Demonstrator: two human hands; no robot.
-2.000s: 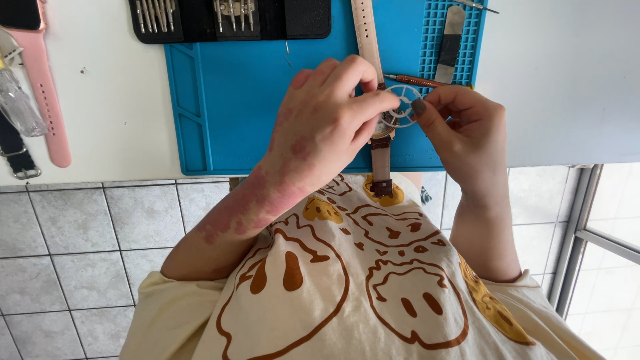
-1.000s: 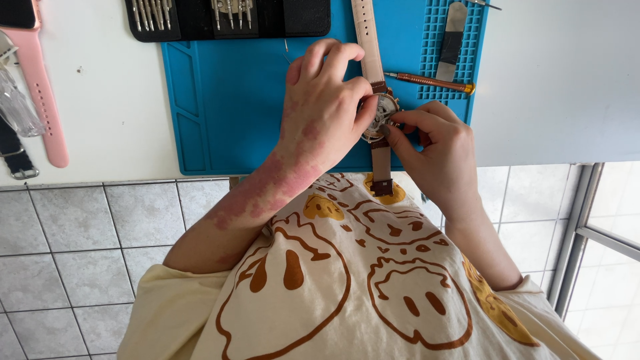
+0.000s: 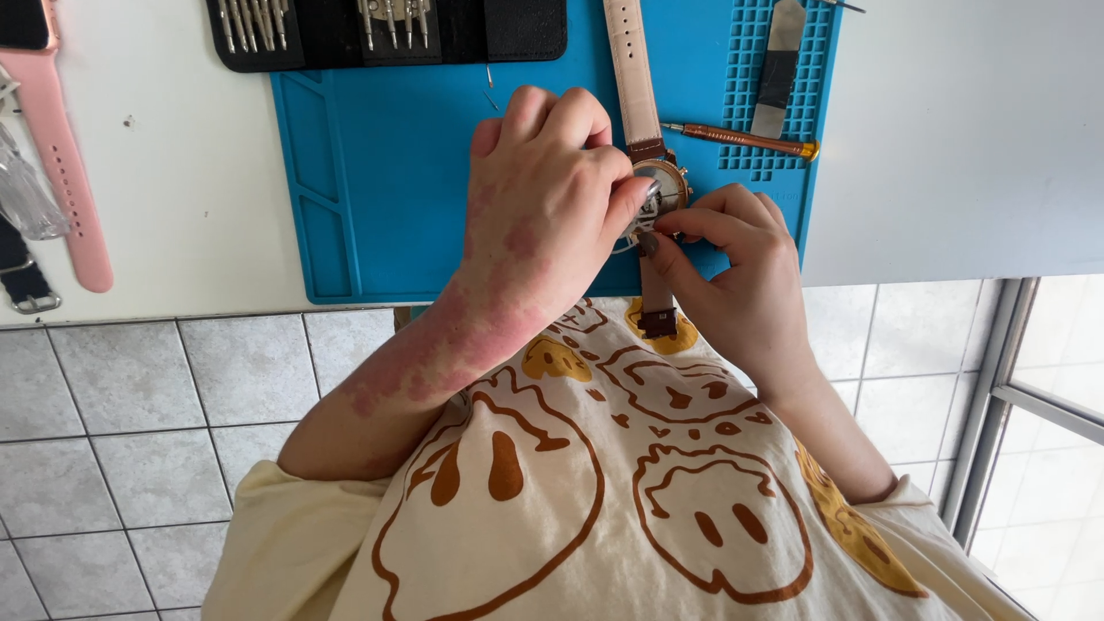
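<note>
A wristwatch with its case back off (image 3: pixel 668 194) lies on the blue work mat (image 3: pixel 405 190), its inner side up and its pale-lined leather strap (image 3: pixel 632 78) running away from me. My left hand (image 3: pixel 556 185) is over the left side of the case, thumb tip at the movement, and hides part of it. From the right, my right hand (image 3: pixel 733 246) pinches thumb and index finger at the case's lower edge. A white plastic ring (image 3: pixel 623 247) shows partly there beside the fingers; which hand holds it is unclear. The strap's buckle end (image 3: pixel 658 321) hangs past the mat's near edge.
A copper-coloured screwdriver (image 3: pixel 742 138) and a flat metal blade with black wrapping (image 3: pixel 776 73) lie right of the strap. A black tool case with several bits (image 3: pixel 526 30) stands at the back. At the far left are a pink-strapped smartwatch (image 3: pixel 65 164) and a black strap (image 3: pixel 21 267).
Two seconds ago both hands held the white ring raised over the watch. The ring is now low at the case, mostly hidden, and my right fingers have come down to the case edge.
</note>
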